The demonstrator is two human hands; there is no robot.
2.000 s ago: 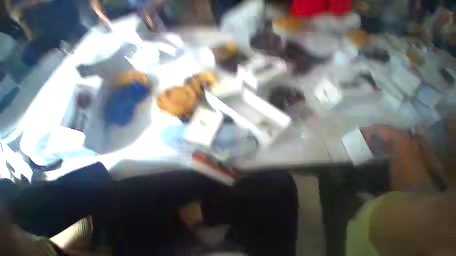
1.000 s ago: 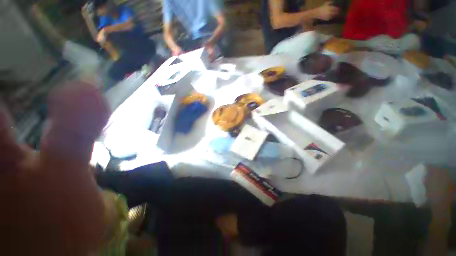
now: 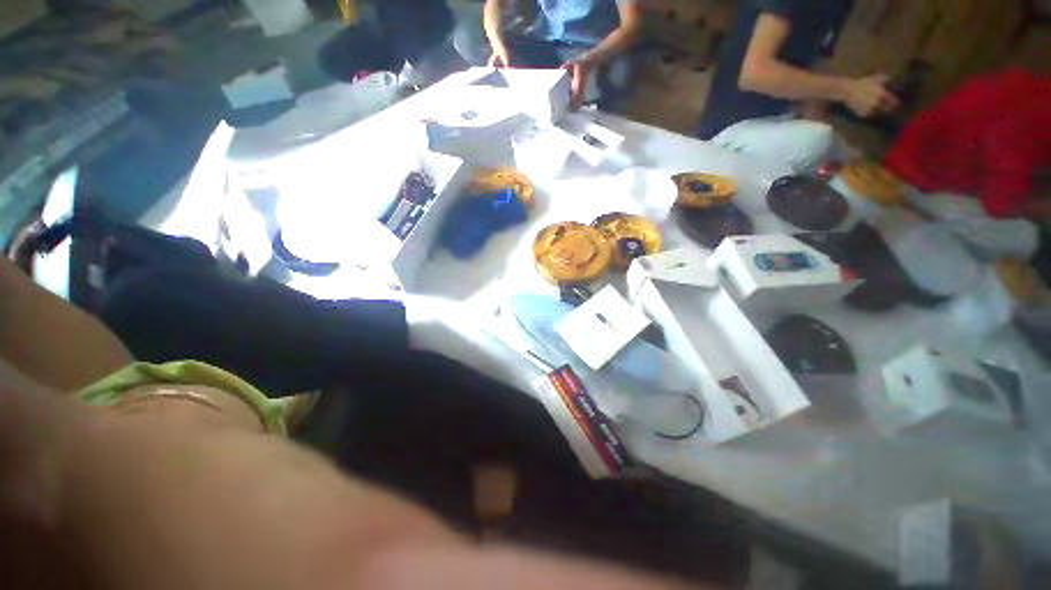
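A narrow red, white and black box (image 3: 584, 422) lies at the table edge nearest me. Beside it are a small white card or carton (image 3: 603, 326), a thin black cable loop (image 3: 695, 417) and a long open white tray (image 3: 720, 363) with a small printed label inside. A large, blurred bare arm with a yellow-green band or cuff fills the lower left, very close to the camera; I cannot make out my left hand's fingers or anything held. A pale paper-like piece (image 3: 927, 544) shows at the bottom right; my right hand cannot be made out in the dim corner beside it.
White product boxes (image 3: 778, 266) lie right of centre. Yellow-orange round containers (image 3: 573, 252), a blue bundle (image 3: 482, 221) and dark round plates (image 3: 808, 202) lie farther back. An open white box (image 3: 417, 213) is at left. People are across the table; one touches a large white box (image 3: 501, 101).
The view has swung left and tilted, so the table items appear rotated. The large blurred finger at left is replaced by an arm across the lower left. The pale piece sits lower at right.
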